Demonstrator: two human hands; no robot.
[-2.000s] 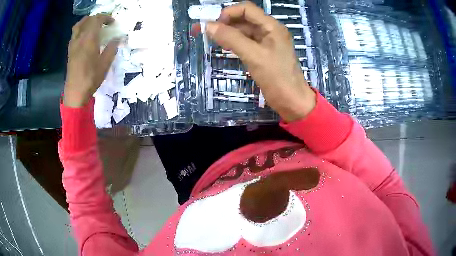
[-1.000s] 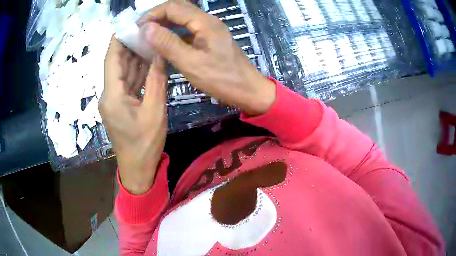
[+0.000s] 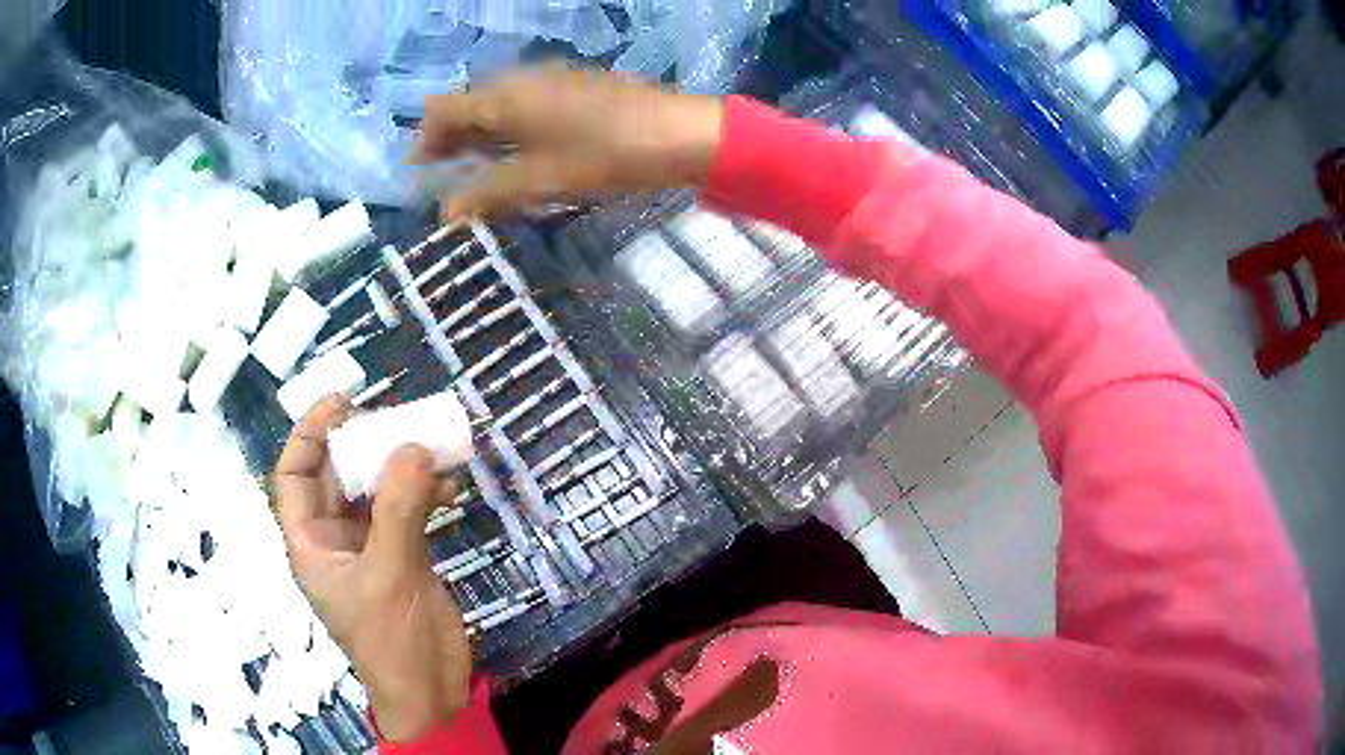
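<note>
My left hand [image 3: 369,546] holds a white housing [image 3: 401,440] between thumb and fingers, over the left side of the blister tray [image 3: 509,494]. Slim rod inserts [image 3: 494,328] lie in rows in that tray. My right hand [image 3: 516,148] is stretched out above the tray's far end, at the edge of a clear plastic bag [image 3: 317,89]; it is blurred, and whether its fingertips hold anything cannot be told. Loose white blocks [image 3: 289,328] lie left of the rods, one just beyond my left hand. Small white pieces [image 3: 199,568] are heaped at the left.
A clear tray with white units in rows [image 3: 760,387] is right of the rods. A blue bin with white parts [image 3: 1033,103] stands at the far right. A clear bag of white blocks [image 3: 59,310] lies at the left. A red stool part [image 3: 1286,295] is on the tiled floor.
My hands, together on a white piece a second ago, are now apart. My right hand has moved away to the far side; my left keeps a white housing. The view has turned and shifted.
</note>
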